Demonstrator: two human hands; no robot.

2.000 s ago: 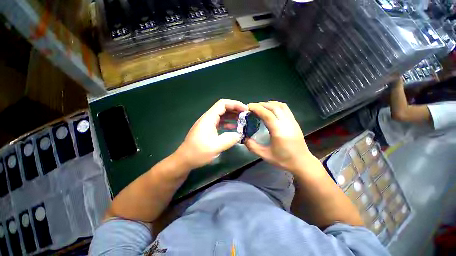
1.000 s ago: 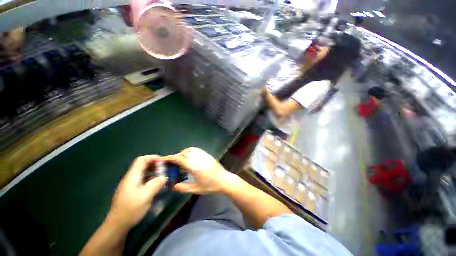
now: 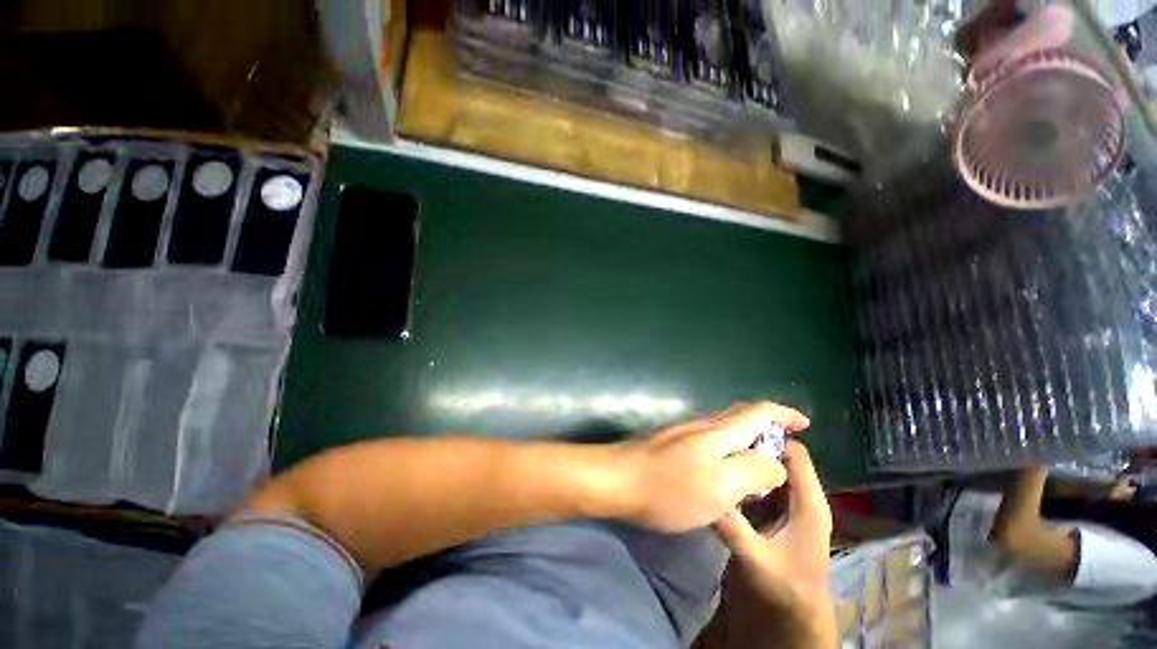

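Observation:
My left hand (image 3: 698,472) is at the right part of the green mat, near its front edge. Its fingers close on a small white and dark-blue item (image 3: 771,440), mostly hidden by the fingers; what it is I cannot tell. My right hand (image 3: 789,539) is just below and right of it, thumb and fingers around the same item. Both hands are bare and touch each other. A black smartphone (image 3: 372,263) lies alone at the left end of the green mat (image 3: 571,304).
Left is a tray (image 3: 121,304) of black phone units with round white stickers. Beyond the mat, dark assemblies stand on a yellow-brown board (image 3: 584,127). Right are stacked clear trays (image 3: 1002,342) with a pink fan (image 3: 1040,131). Lower right are a tan-unit tray (image 3: 875,593) and another person's arm (image 3: 1019,526).
The view swung right to the aisle and back to the bench. Both hands, still together on the small item, now appear lower and farther right, near the stacked trays.

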